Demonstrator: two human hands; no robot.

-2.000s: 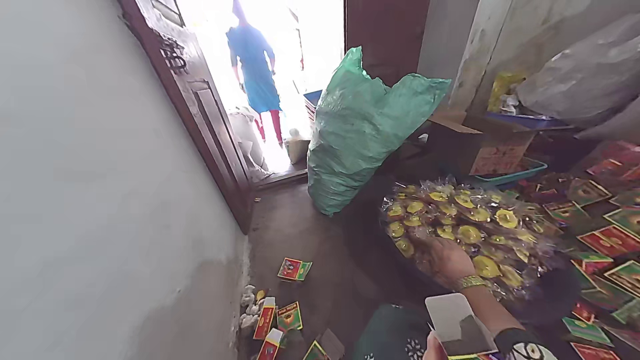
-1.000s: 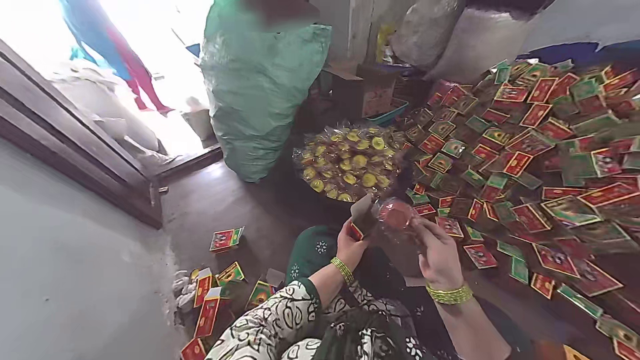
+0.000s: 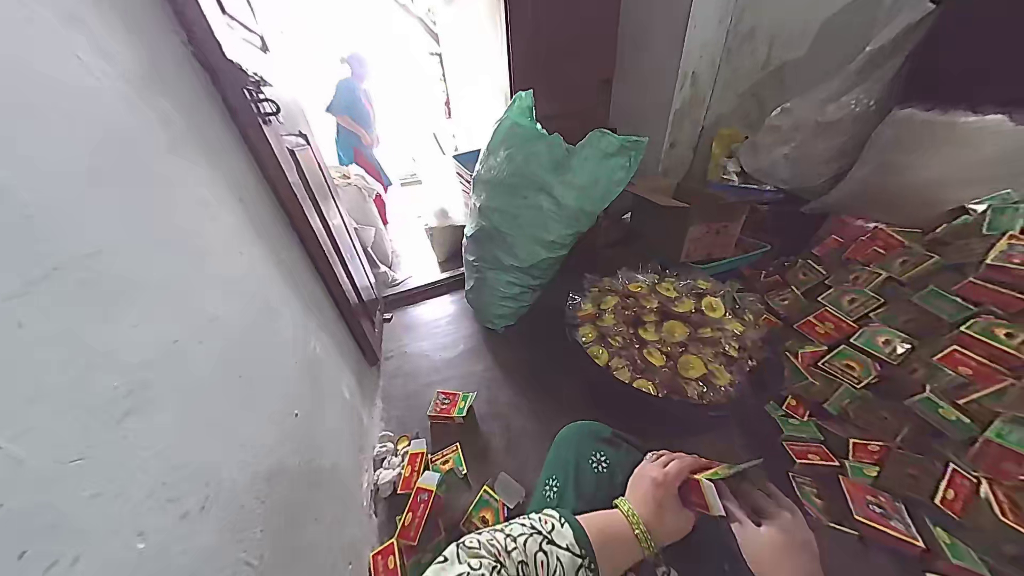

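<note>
At the lower right of the head view, my left hand (image 3: 662,494) grips a small red and green cardboard box (image 3: 704,492) whose end flap stands up. My right hand (image 3: 772,528) is at the box's right side, blurred, its fingers by the flap; whether it grips the box is unclear. Beyond my hands stands a dark round basin (image 3: 608,384) heaped with clear-wrapped packets (image 3: 674,330) bearing yellow round pieces. What the box holds inside is hidden.
Many red and green boxes (image 3: 880,500) cover the floor at right. More boxes (image 3: 418,508) lie near the wall at left. A green sack (image 3: 536,216), a cardboard carton (image 3: 704,228) and a teal tray (image 3: 732,256) stand beyond. A person (image 3: 356,128) is outside the open door (image 3: 296,176).
Two seconds ago a hand reached into the basin. One second ago my hands held a clear-wrapped round packet and a box; now they are together at the box, and the packet no longer shows.
</note>
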